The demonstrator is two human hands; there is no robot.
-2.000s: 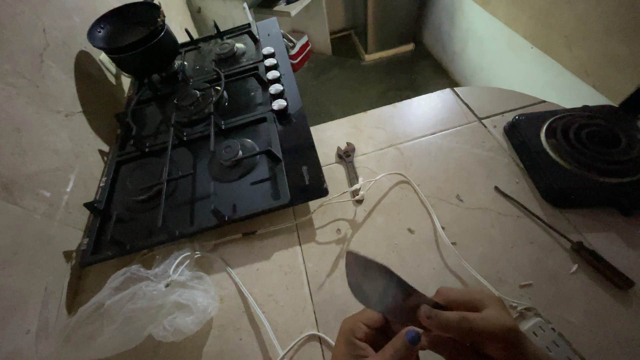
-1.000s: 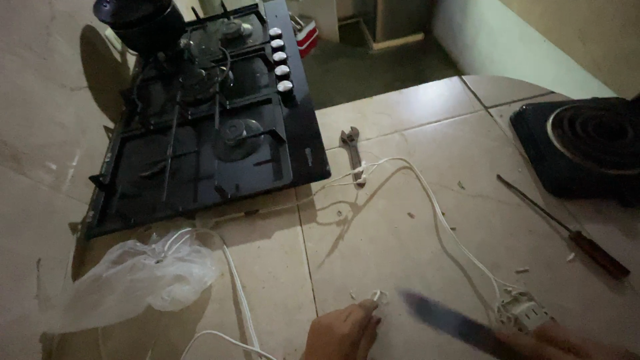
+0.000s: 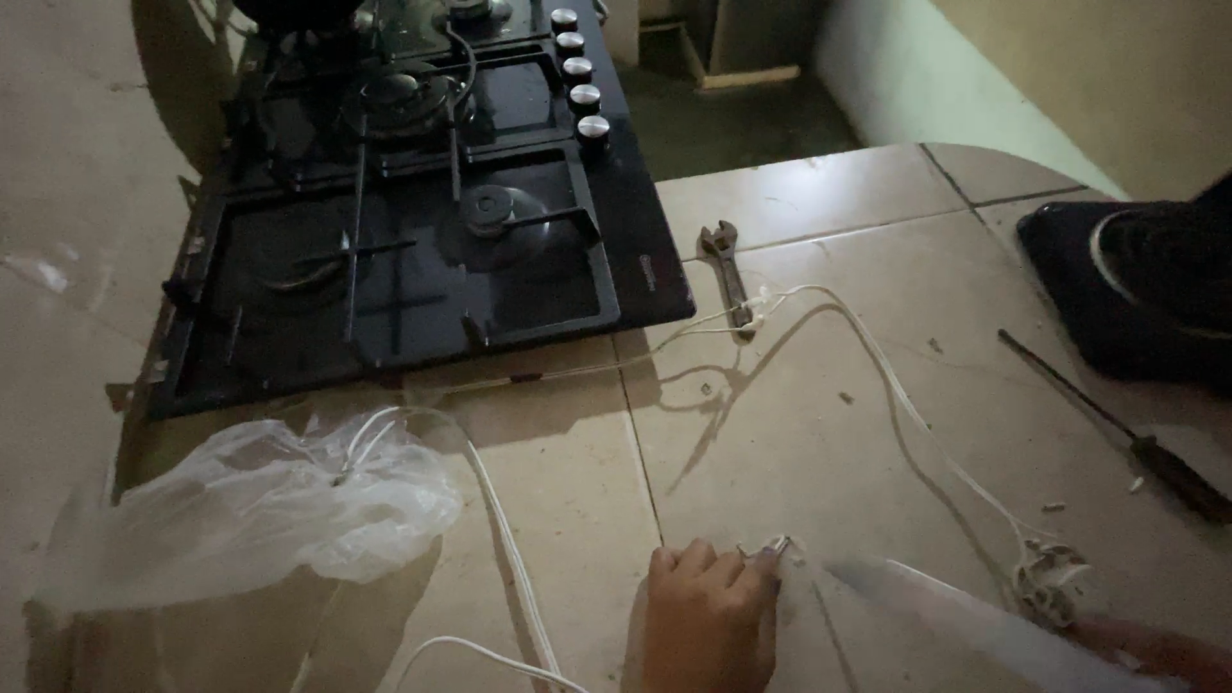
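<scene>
My left hand [image 3: 712, 611] rests low on the tiled counter, its fingers closed on the end of a thin white electrical cord [image 3: 770, 546]. My right hand [image 3: 1150, 640] is at the lower right edge, mostly out of view, behind a blurred knife [image 3: 972, 616] whose handle is hidden; the blade's tip points at the cord end by my left hand. Near my right hand lies a white outlet block [image 3: 1054, 573] with a white cord [image 3: 900, 390] running up to an adjustable wrench [image 3: 729, 279].
A black gas cooktop [image 3: 520, 337] spans the upper left, beside a crumpled clear plastic bag [image 3: 279, 500]. At the right are a screwdriver [image 3: 1116, 423] and a black electric hot plate [image 3: 1068, 289]. Small scraps dot the tiles. The counter's far edge [image 3: 799, 159] is rounded at the right.
The hands were together around the knife two seconds ago; they have since moved apart. My left hand is now down on the counter at the cord end, and the knife is to its right.
</scene>
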